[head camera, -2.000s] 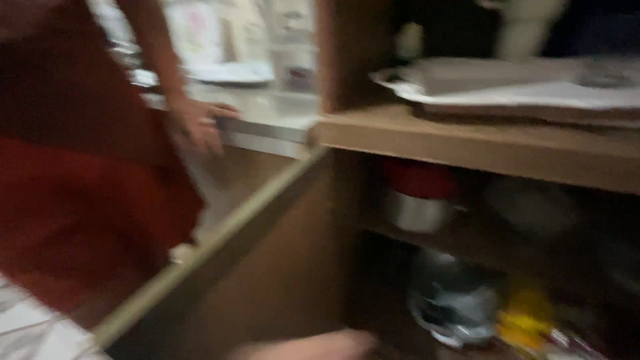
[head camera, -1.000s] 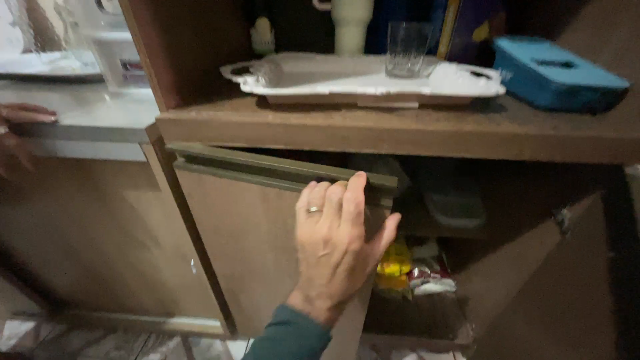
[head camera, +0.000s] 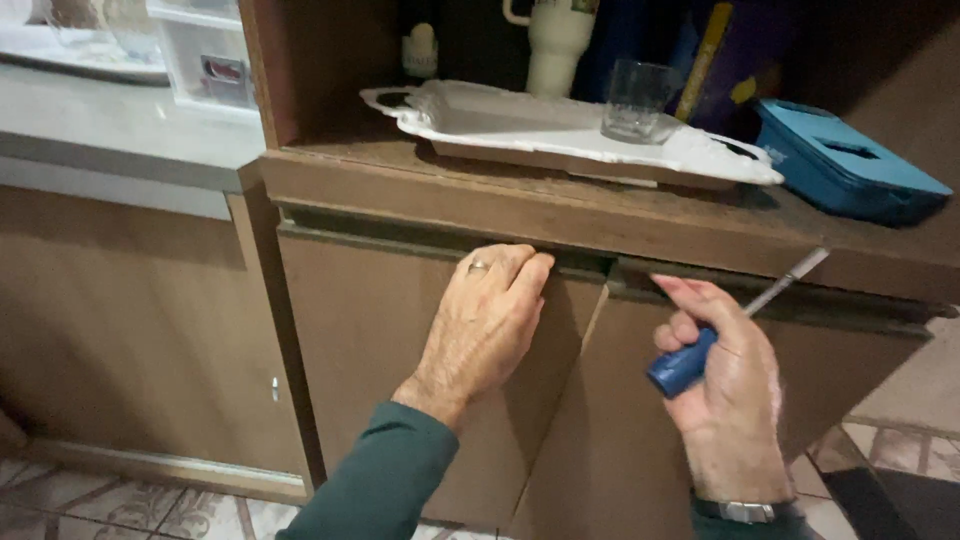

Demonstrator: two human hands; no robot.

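My left hand (head camera: 487, 322), with a ring on one finger, hooks its fingertips into the handle channel along the top of the left cabinet door (head camera: 375, 322). My right hand (head camera: 724, 367) is wrapped round the blue handle of a screwdriver (head camera: 686, 364), whose metal shaft points up and to the right. The forefinger of that hand is at the top edge of the right cabinet door (head camera: 615, 420). Both wooden doors stand side by side under the shelf, the left one against the frame; whether the right one is fully closed I cannot tell.
On the shelf above lie a white handled tray (head camera: 525, 135) with a clear glass (head camera: 637, 105) and a blue lidded box (head camera: 855, 165). Behind them stands a cream tumbler (head camera: 559, 49). A grey countertop (head camera: 127, 120) at left bears a clear plastic drawer unit (head camera: 210, 67).
The left door, ajar one second ago under my left hand, is now closed. The right door now covers the opening where items showed. My right hand with the screwdriver has come into view.
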